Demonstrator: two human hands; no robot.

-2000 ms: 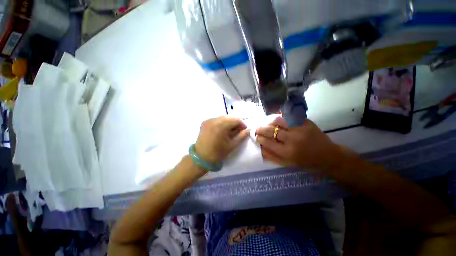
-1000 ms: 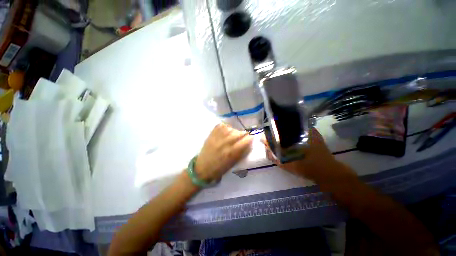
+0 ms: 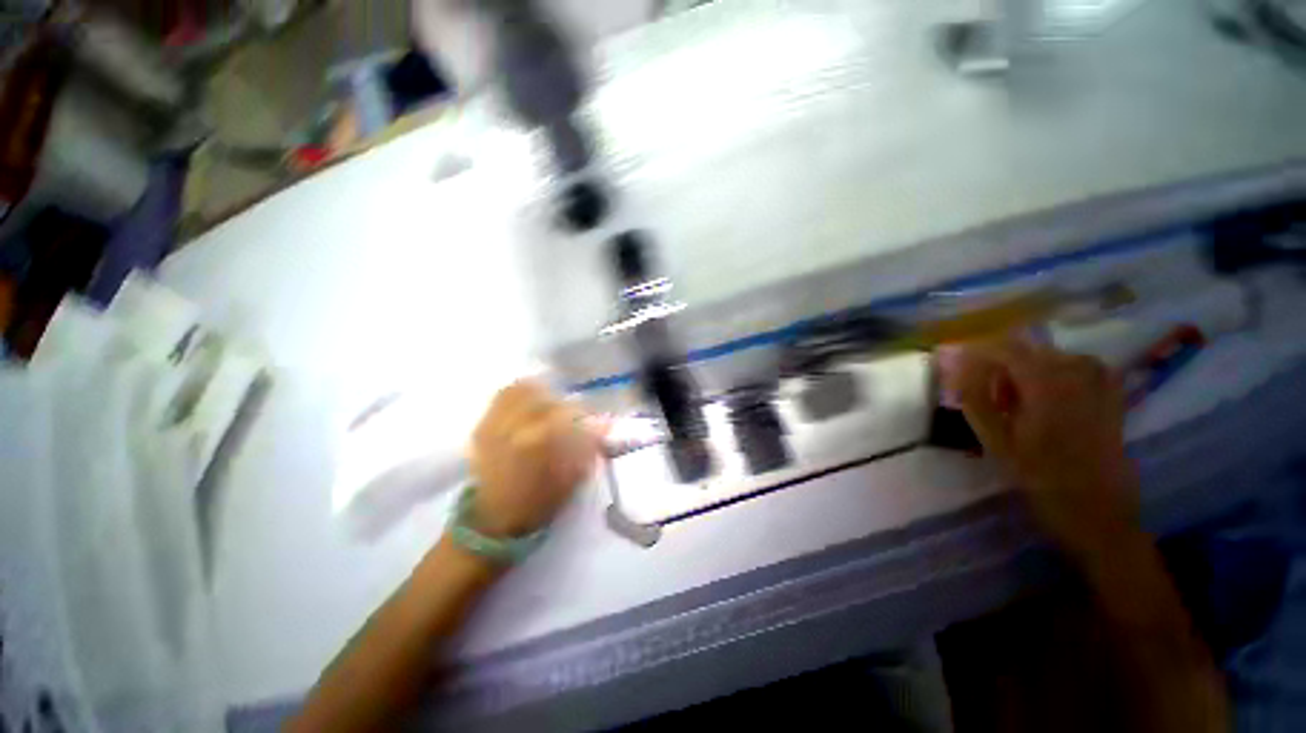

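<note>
The frame is blurred. My left hand (image 3: 527,455), with a green bangle, is left of the needle area, its fingers bent; whether it holds fabric I cannot tell. My right hand (image 3: 1038,415) is curled over the smartphone (image 3: 951,415), covering most of it; whether it grips anything is unclear. The sewing machine (image 3: 745,115) stands above and between the hands, with its dark needle parts over the pale bed (image 3: 874,415). A white fabric piece (image 3: 394,473) lies left of my left hand. A stack of white cut pieces (image 3: 108,501) lies at the left table edge.
The ruler edge (image 3: 645,644) runs along the table front. A tool with a red handle (image 3: 1172,347) lies right of my right hand. A yellow strip (image 3: 988,315) shows on the machine. Mixed fabric and boxes are beyond the table at the upper left.
My right hand has moved right, from beside the needle to the smartphone. My left hand has shifted a little left of the needle. The view has also tilted and moved.
</note>
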